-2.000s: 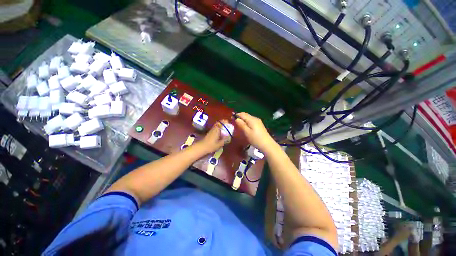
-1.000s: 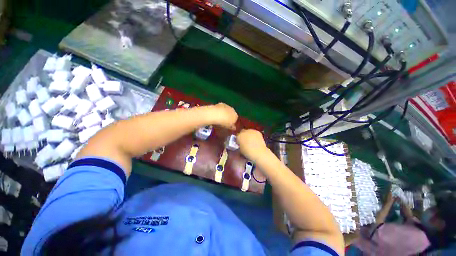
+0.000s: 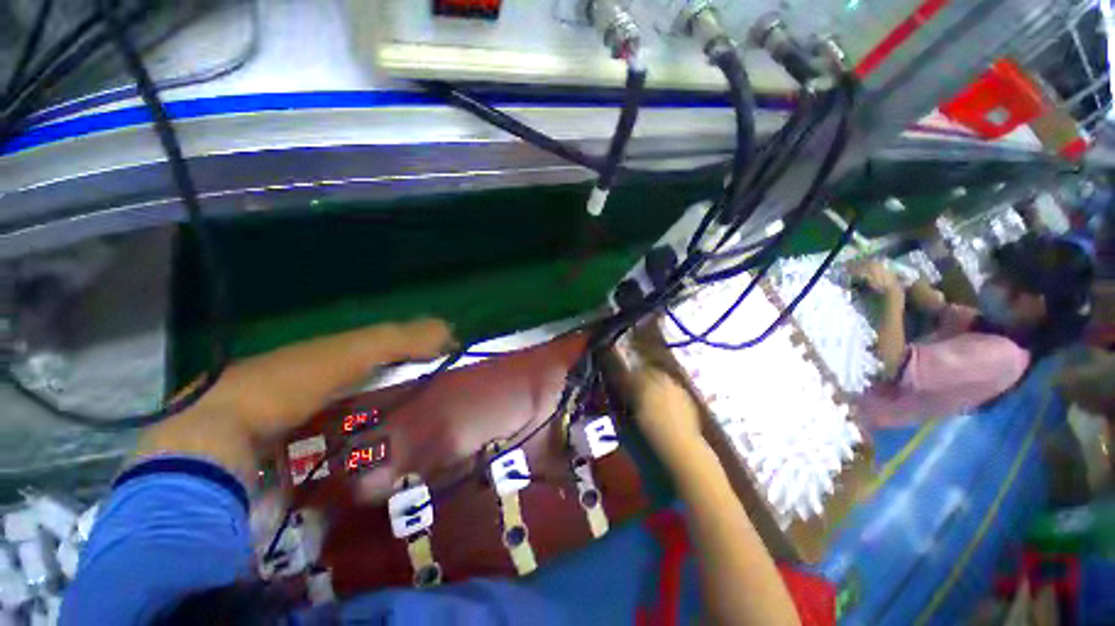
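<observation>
The dark red-brown test fixture [image 3: 465, 422] lies in front of me, with red digits lit at its upper left. White power adapters sit in its stations: one at the left [image 3: 287, 550], one left of centre [image 3: 412, 508], one right of centre [image 3: 509, 468] and one at the right [image 3: 596, 437]. Thin black cables run to them. Pale clamp strips [image 3: 518, 538] stand below them. My left hand [image 3: 422, 340] is over the fixture's back edge beside a black cable; its grip is unclear. My right hand [image 3: 648, 385] is blurred beside the fixture's right end; its fingers are partly hidden.
A carton [image 3: 789, 514] of white rows stands to the right. Loose adapters [image 3: 37, 550] lie far left, cut by the edge. Thick black cables [image 3: 734, 184] hang from the cream tester [image 3: 526, 49] above. A grey plate [image 3: 92, 318] is behind left. A person in pink [image 3: 966, 373] works at right.
The view has swung up and right. My left hand has moved from the fixture's middle to its back edge. My right hand has moved from an adapter to beside the carton.
</observation>
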